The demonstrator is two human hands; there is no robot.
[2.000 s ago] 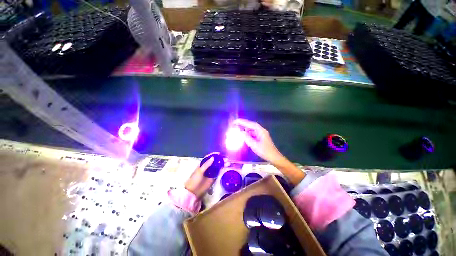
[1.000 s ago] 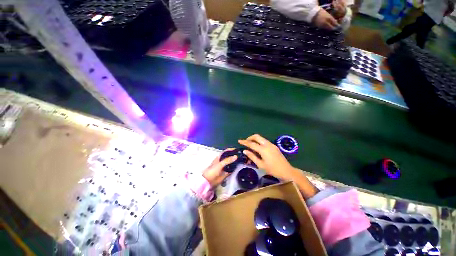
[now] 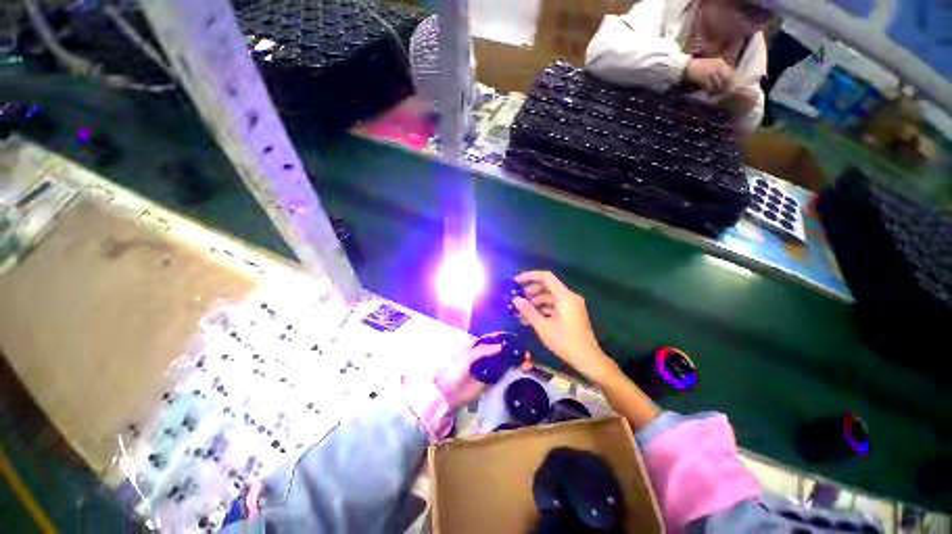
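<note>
My left hand (image 3: 462, 373) holds a glossy black round cover (image 3: 498, 358) at the belt's near edge. My right hand (image 3: 556, 315) is over the belt, its fingertips on a small dark object (image 3: 514, 293) that is partly hidden and hard to tell. Just left of it, a lit unit (image 3: 459, 280) glares white-purple on the belt, its shape lost in the glare. Two more lit units, one with a rainbow ring (image 3: 676, 368) and one farther right (image 3: 856, 433), stand on the belt. An open carton (image 3: 475, 475) against my body holds black covers (image 3: 579, 490).
The green conveyor belt (image 3: 616, 282) runs across the view. A white slotted post (image 3: 261, 146) rises at left. A small-parts sheet (image 3: 261, 386) lies at left. Stacked black trays (image 3: 626, 146) and a sticker sheet (image 3: 775, 207) are across the belt, where a person (image 3: 668, 52) sits.
The view has turned, with the scene tilting. My right hand has moved off the cover in my left hand and out over the belt. My left hand still holds a cover.
</note>
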